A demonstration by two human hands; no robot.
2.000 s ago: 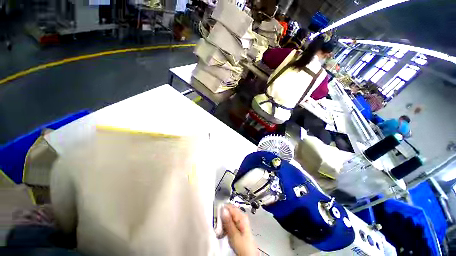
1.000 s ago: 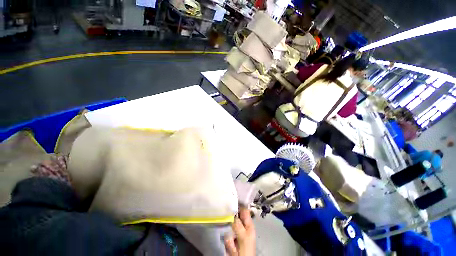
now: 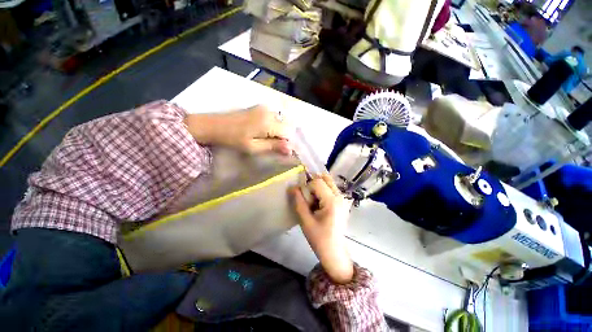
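A beige bag panel (image 3: 227, 220) with yellow edging lies across my lap and the table's near edge, left of the sewing machine (image 3: 422, 188). My left hand (image 3: 253, 131) rests at the panel's upper right corner, fingers bent over it. My right hand (image 3: 322, 211) pinches the same corner near the end of the yellow edging. A small pale translucent strip (image 3: 310, 150) stands between my hands and the machine head. The needle area is partly hidden.
The white table (image 3: 217, 84) extends behind the panel. A white ribbed fan (image 3: 383, 109) stands behind the machine head. Green-handled scissors (image 3: 462, 320) lie at the lower right. Stacked beige bags (image 3: 279, 39) and a seated person (image 3: 396, 32) are beyond. Black thread cones (image 3: 548, 81) stand at right.
My left hand has come into view over the panel's right corner. The panel has turned, its yellow edge now slanting up to my hands. The view has tilted down.
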